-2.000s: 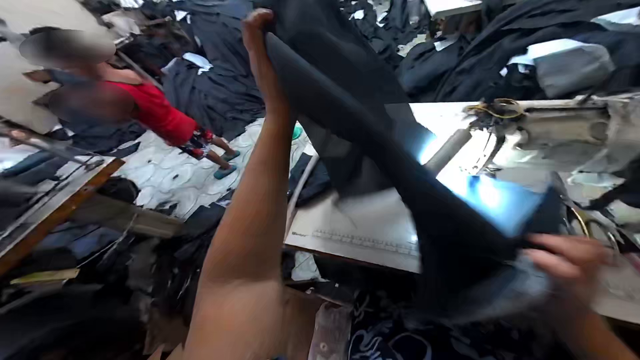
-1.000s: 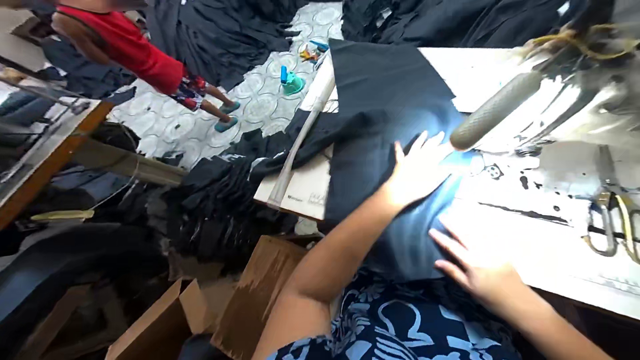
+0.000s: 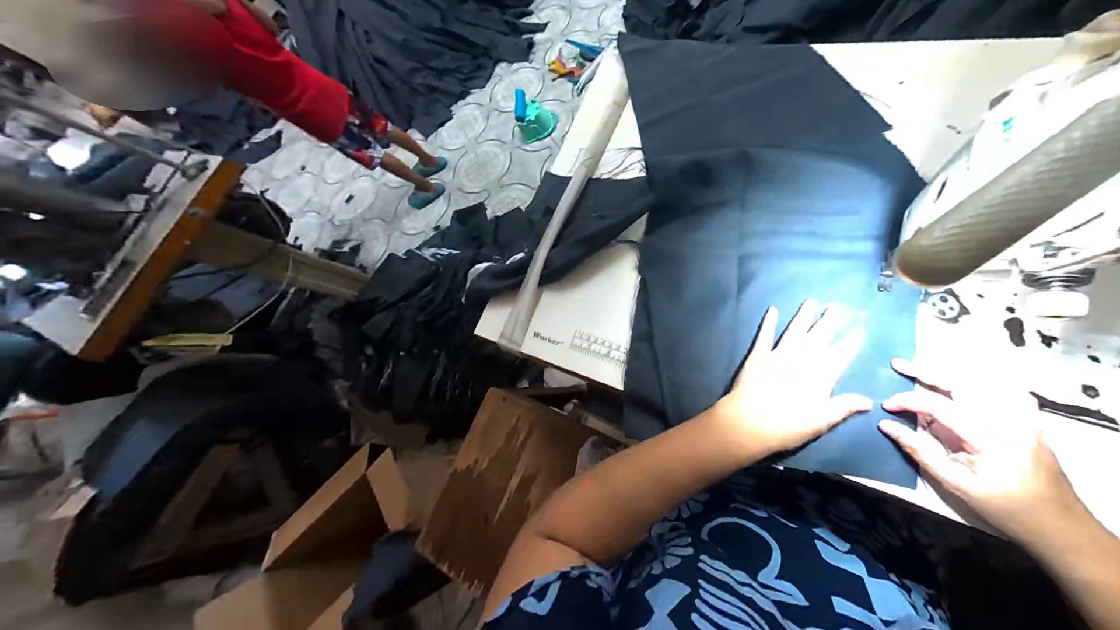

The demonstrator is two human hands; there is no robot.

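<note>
A dark fabric panel (image 3: 744, 236) lies over the white sewing table (image 3: 577, 306), its right edge close to the presser foot (image 3: 885, 278) of a sewing machine (image 3: 1006, 175). My left hand (image 3: 792, 385) rests flat on the fabric with fingers apart, left of and nearer to me than the presser foot. At the fabric's right edge my right hand (image 3: 971, 437) has its fingers bent, the fingertips touching the cloth near my left thumb. Whether it pinches the edge cannot be told. A second dark layer shows folded at the panel's upper part.
A pale tube (image 3: 569, 201) runs along the table's left end. Dark cloth scraps (image 3: 411, 324) hang beside it. Below stand a cardboard box (image 3: 324, 534) and a worn wooden board (image 3: 490, 481). A person in red (image 3: 289, 70) stands on the tiled floor near a green toy bucket (image 3: 535, 122).
Two seconds ago the fabric was held up in the air by my raised left hand; it now lies on the table. Since one second ago, my right hand has come nearer the fabric's right edge.
</note>
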